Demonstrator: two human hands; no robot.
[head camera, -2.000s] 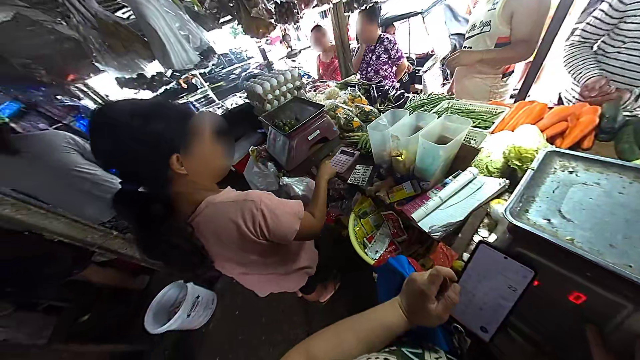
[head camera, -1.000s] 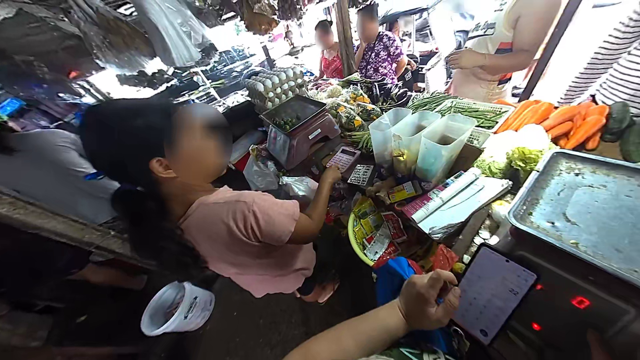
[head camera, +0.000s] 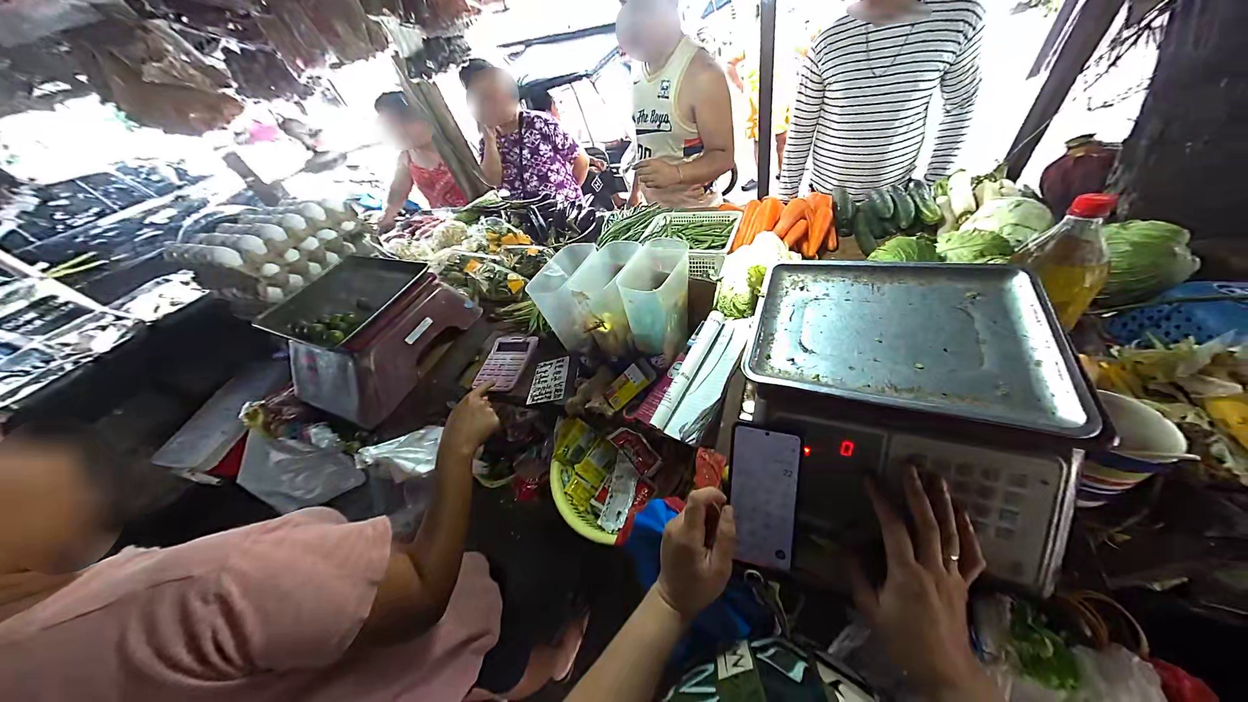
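Observation:
My left hand (head camera: 697, 546) is loosely curled beside the left edge of a smartphone (head camera: 765, 495), whose lit screen looks like a calculator; whether the fingers hold anything is unclear. The phone stands against the front of a digital weighing scale (head camera: 926, 341) with a bare metal tray and a red lit display. My right hand (head camera: 916, 575), a ring on one finger, lies spread over the scale's front panel, near its keypad. At the left, a co-worker in a pink shirt has a finger on a pink calculator (head camera: 505, 363).
A yellow basket of packets (head camera: 585, 526) sits left of my left hand. Behind are clear plastic containers (head camera: 655, 297), carrots (head camera: 790, 222), cabbages (head camera: 1009, 219) and an oil bottle (head camera: 1068, 258). A second scale (head camera: 361, 341) and egg trays (head camera: 273, 244) are farther left. Several people stand across the stall.
The view has swung right. My right hand now shows over the scale's panel. My left hand stays near the phone.

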